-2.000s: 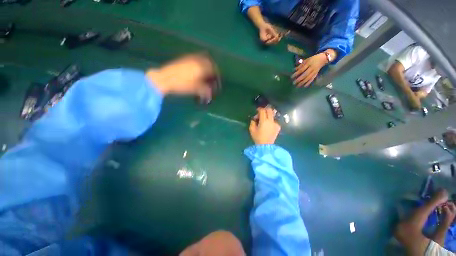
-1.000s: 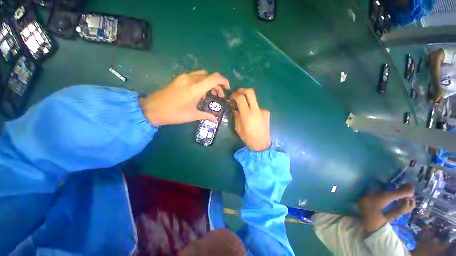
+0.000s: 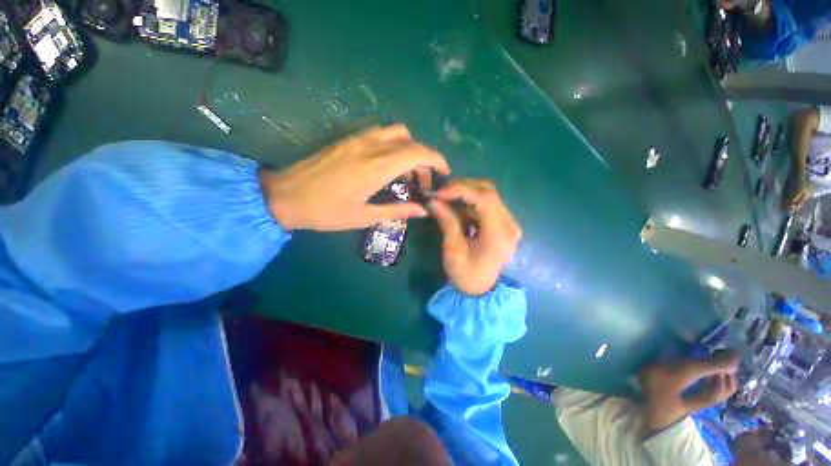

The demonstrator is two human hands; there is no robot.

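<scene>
A black phone unit (image 3: 384, 244) with its silver board showing stands out below my left hand, its lower end towards me. A pale round part shows near its upper end, between my fingers. My left hand (image 3: 351, 182) is around the upper part of the phone, thumb across its face. My right hand (image 3: 478, 238) is at the phone's upper right, thumb and forefinger pinched on a small dark-grey part beside my left fingertips. Something dark shows inside my right hand, too small to name. The phone's top edge is hidden by fingers.
Several open phone units (image 3: 55, 41) lie at upper left, with a larger one (image 3: 246, 35) beside them. A short whitish strip (image 3: 215, 118) lies below that. A single handset (image 3: 536, 20) lies at the top. Another person's arm (image 3: 670, 400) is at lower right.
Since one second ago, my left thumb has moved right across the phone and both hands' fingertips have come together. My right hand has shifted right and turned. The whole view has moved slightly.
</scene>
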